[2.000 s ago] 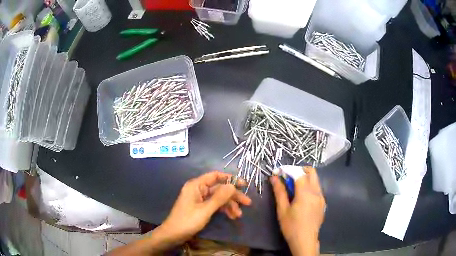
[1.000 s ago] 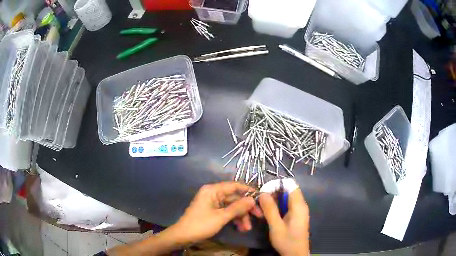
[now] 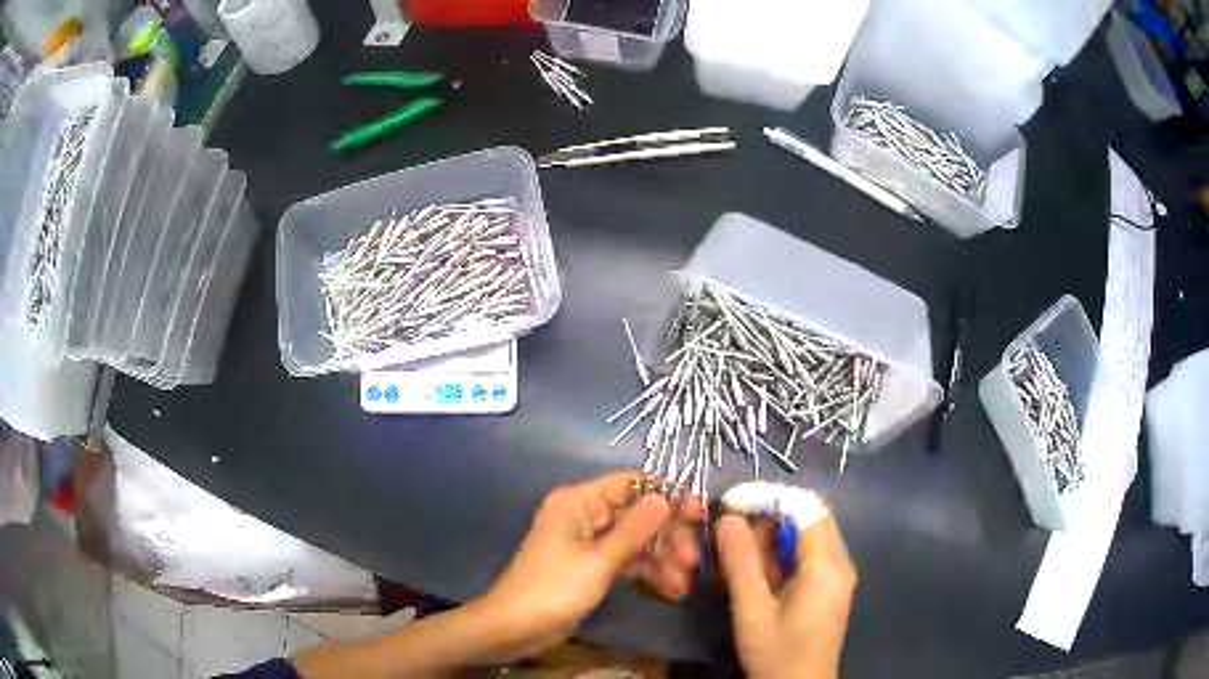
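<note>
My left hand point(image 3: 583, 551) is at the bottom centre, its thumb and fingers closed on a few slim metal pins whose ends show at the fingertips. My right hand point(image 3: 785, 584) is just right of it, shut on a short dark blue tool point(image 3: 788, 541), with a white wrap point(image 3: 774, 500) over the fingers. The supply tub point(image 3: 835, 285) lies tipped on its side above my hands, and metal pins point(image 3: 716, 371) spill out towards my fingers. The collecting tub point(image 3: 294, 285), heaped with pins, stands on a white digital scale point(image 3: 440, 390) left of centre.
Green-handled pliers point(image 3: 387, 122), tweezers point(image 3: 636, 146) and loose pins point(image 3: 562, 80) lie at the back. A white rod point(image 3: 842, 173) lies beside a pin tub point(image 3: 1001, 199). Right are a dark thin tool point(image 3: 949, 385), a small pin tub point(image 3: 1008, 411) and a paper strip point(image 3: 1061, 590). Stacked tubs point(image 3: 172, 265) stand far left.
The view has shifted slightly, moving the bench things right. My hands came closer together, then parted a little. The left fingers now show pins at their tips; the right still holds the blue tool.
</note>
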